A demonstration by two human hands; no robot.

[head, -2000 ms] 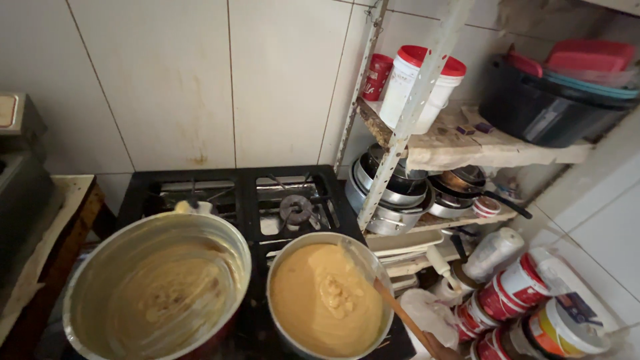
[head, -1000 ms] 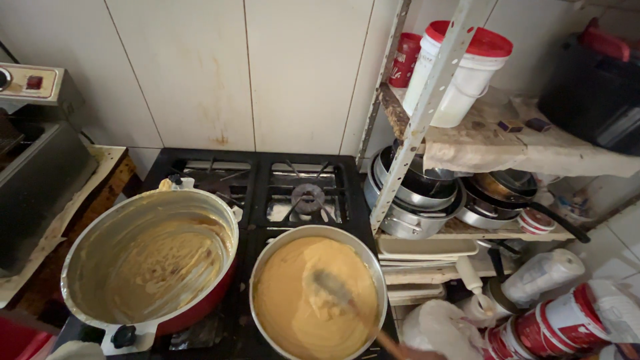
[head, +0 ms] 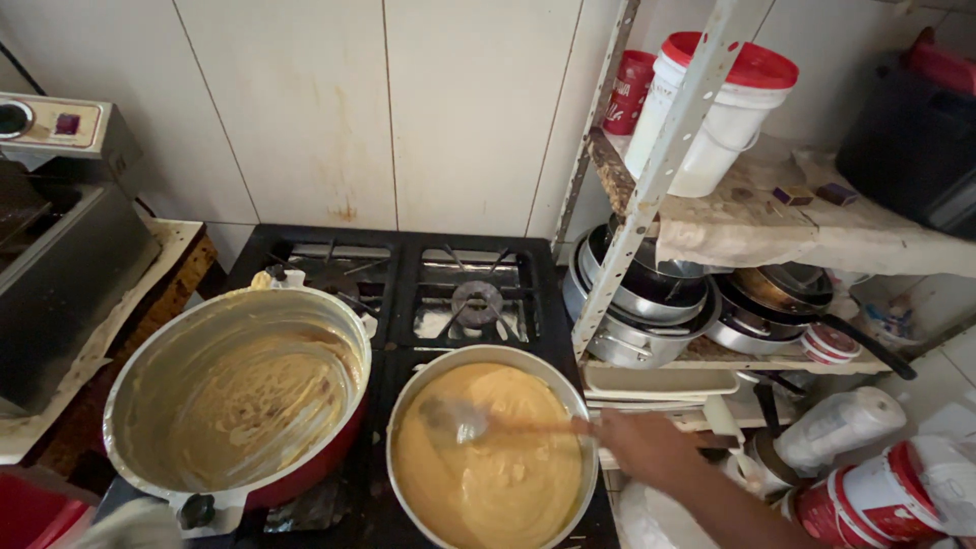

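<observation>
My right hand grips the handle of a wooden-handled spoon, whose blurred metal-looking head lies in thick tan batter or cream inside a round metal pan. That pan sits on the black gas stove. To its left stands a larger red pot with a pale metal inside, streaked with tan residue. At the lower left edge a blurred pale cloth or mitt shows beside the pot's side handle; whether my left hand is in it cannot be told.
A fryer-like metal appliance stands on a worn table at left. On the right, a metal shelf post rises close to the pan, with a white bucket, stacked pots, a frying pan handle and red-and-white tubs.
The spoon, resting at the pan's right side two seconds ago, has moved left through the batter. My right hand and forearm have come into fuller view. The pale cloth or mitt has appeared at lower left.
</observation>
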